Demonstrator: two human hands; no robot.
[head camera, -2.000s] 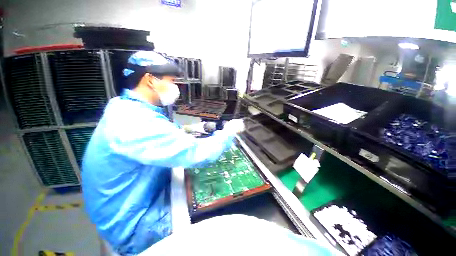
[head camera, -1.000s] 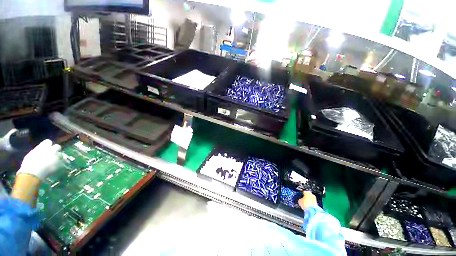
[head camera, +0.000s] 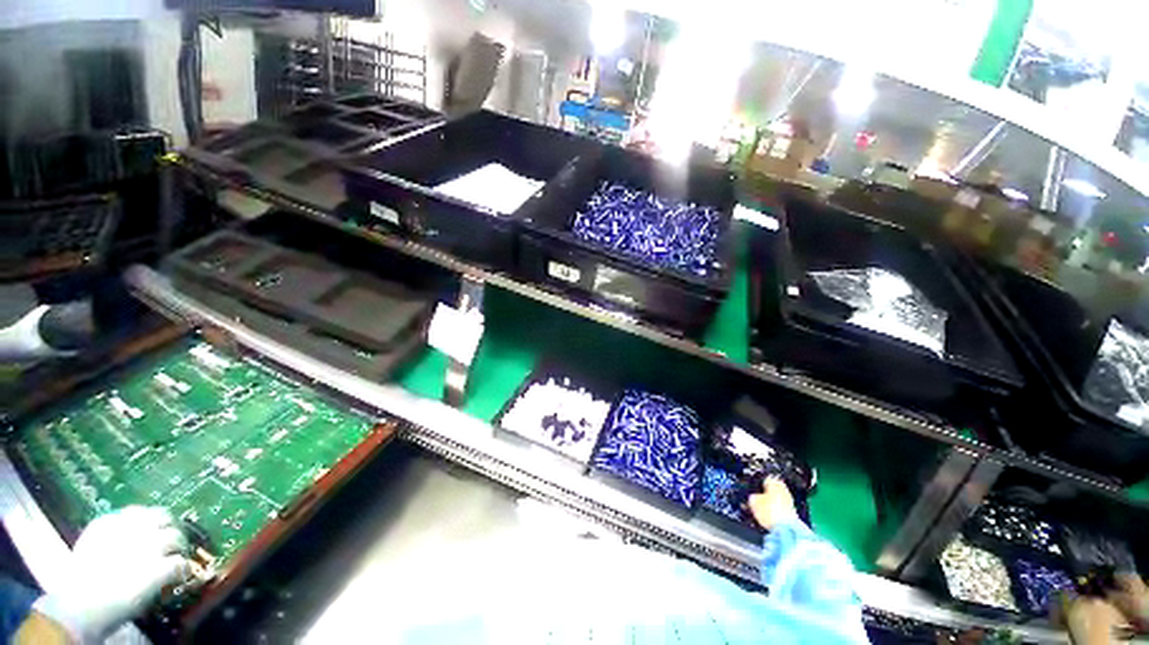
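My left hand (head camera: 774, 504), in a light blue sleeve, has its fingertips in the small bin of bright blue and dark pieces (head camera: 718, 489); its grip is hidden. Bare fingers with dark tips (head camera: 1099, 617) at the bottom right edge appear to be my right hand, cut off and blurred, beside a group of small bins; whether they hold anything is unclear. Next to my left hand are a bin of blue-violet cylinders (head camera: 649, 446) and a bin of white pieces (head camera: 554, 413).
A white-gloved hand (head camera: 126, 561) of another person is at the near edge of a green circuit board (head camera: 202, 435) in a brown-edged carrier. Black totes (head camera: 441, 233) line the upper shelf. A toothed conveyor rail (head camera: 504, 473) runs below the bins. A paper label (head camera: 456, 330) hangs from a post.
The view first swung right from the worker to the bins. My left hand stays at the small bin. Fingers have appeared at bottom right. The neighbour's gloved hand has moved to the board's near edge.
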